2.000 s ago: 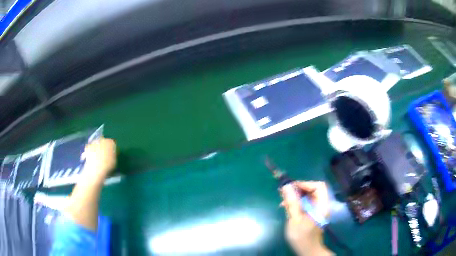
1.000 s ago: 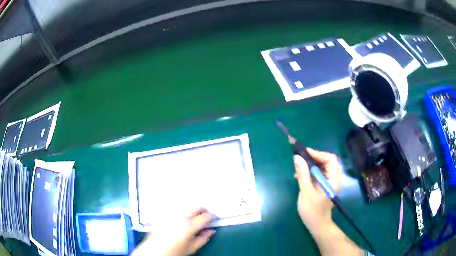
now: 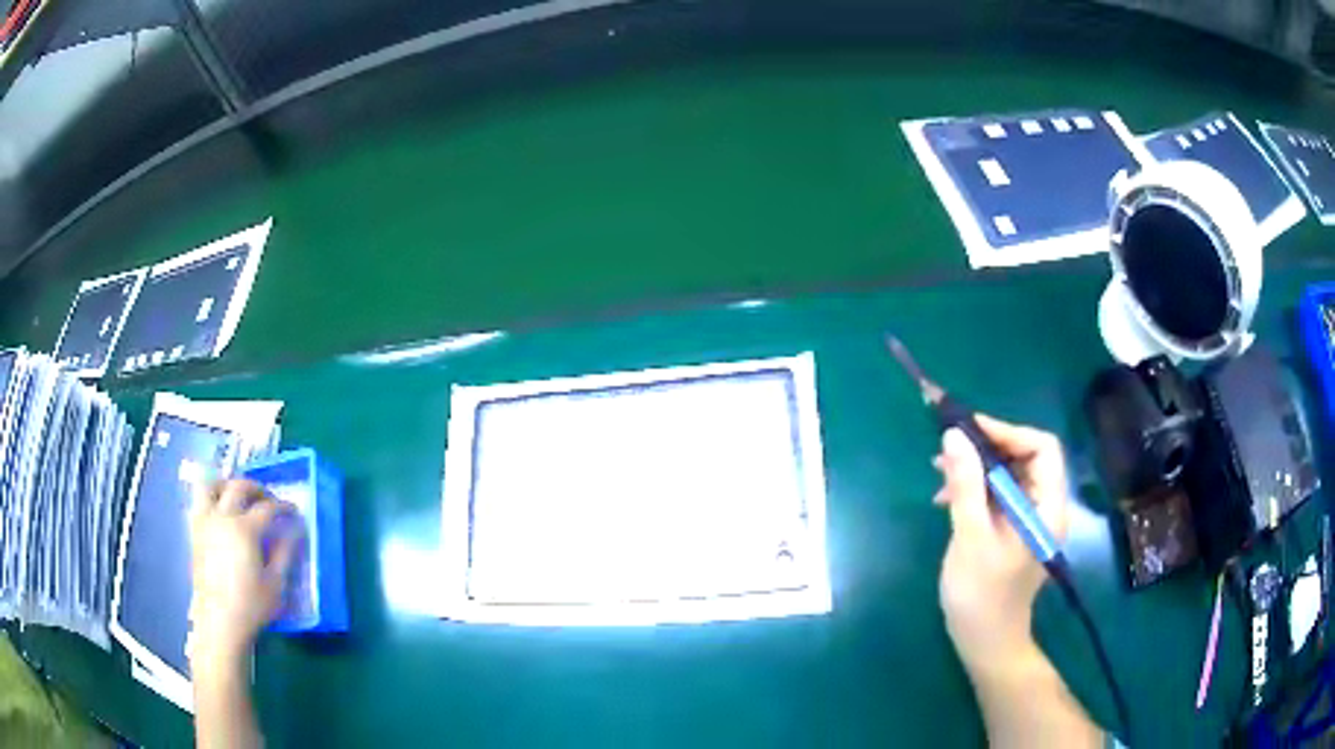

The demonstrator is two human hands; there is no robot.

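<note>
A panel sheet (image 3: 637, 495) lies flat in front of me, its glaring white face up, with a dark outline and a tiny ring mark (image 3: 785, 553) near its lower right corner. My right hand (image 3: 1003, 512) holds a soldering iron (image 3: 1021, 509) with a blue handle, its tip up and left, clear of the panel's right side. My left hand (image 3: 242, 549) is at the left, over the left side of a small blue parts bin (image 3: 331, 542). Its fingertips are blurred, and I cannot tell whether they hold anything.
Stacked panels (image 3: 59, 483) and a dark-faced panel (image 3: 154, 542) lie at far left. More panels (image 3: 1025, 183) lie along the rear green strip. A white round head (image 3: 1237, 242) stands at right above a black holder (image 3: 1149, 424), beside a brown square (image 3: 1161, 539) and a pink stick (image 3: 1212, 644).
My left hand has left the panel's lower edge and moved left to the blue bin. My right hand still holds the iron. The view has shifted, so the panel appears slightly right and higher.
</note>
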